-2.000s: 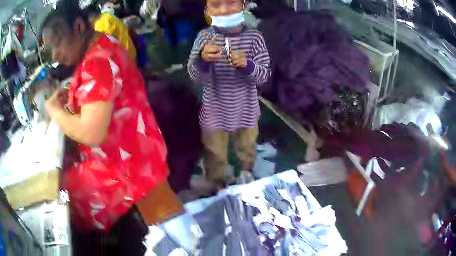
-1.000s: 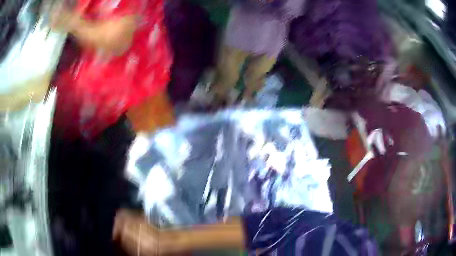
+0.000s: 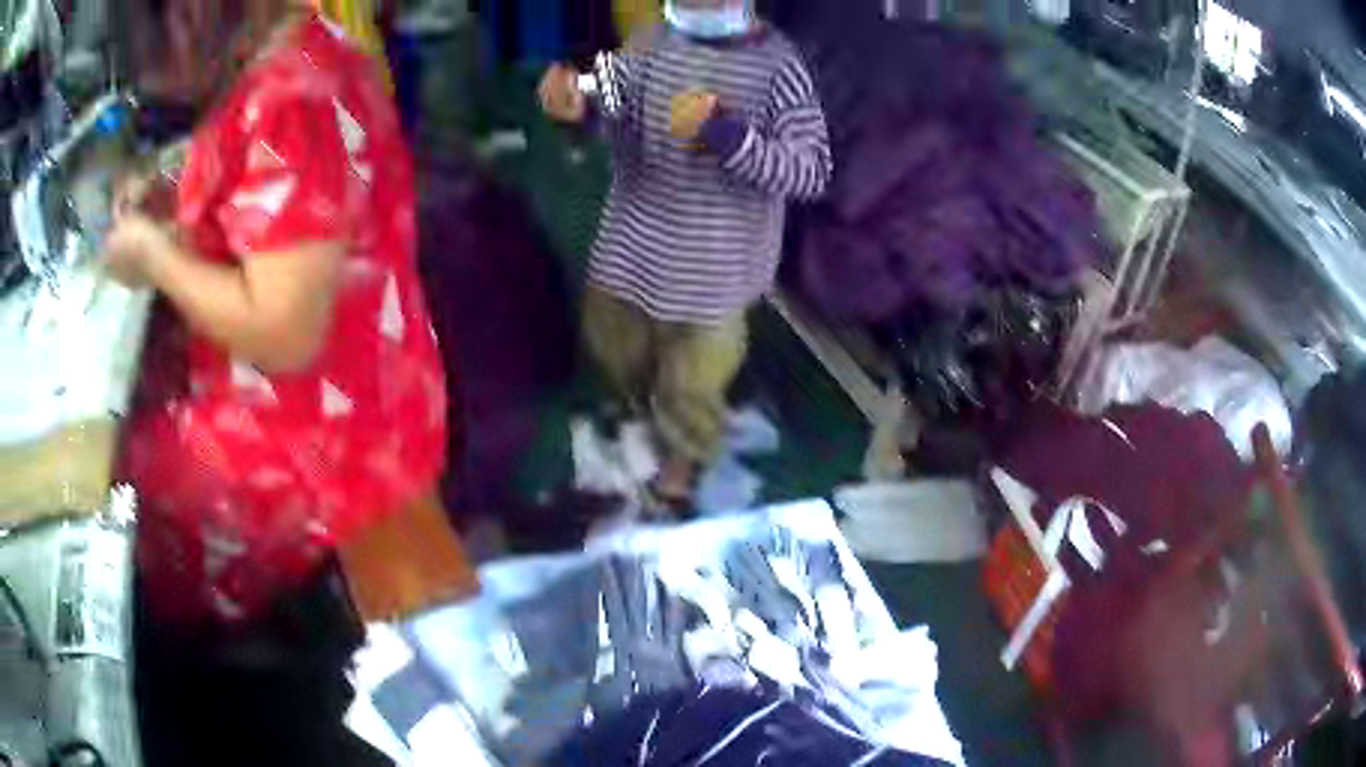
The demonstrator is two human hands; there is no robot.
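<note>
A white sheet (image 3: 802, 528) lies nearest in front of me at the bottom centre. Grey and white fabric pieces (image 3: 637, 614) are spread on it. A dark blue cloth with thin white lines (image 3: 764, 730) covers its near part at the bottom edge; whether it is my clothing or loose cloth I cannot tell. Neither my left hand nor my right hand is in the picture. The view is somewhat blurred.
A person in a red patterned top (image 3: 322, 300) sits at left by a pale machine table (image 3: 60, 352). A small person in a striped top (image 3: 704, 173) stands ahead. A purple cloth heap (image 3: 944, 180), a metal frame (image 3: 1146, 210) and dark red cloth (image 3: 1146, 495) are at right.
The forearm and hand seen at the bottom one second ago are gone from the picture. The view has tilted back up, and the small person's hands have moved apart compared with two seconds ago.
</note>
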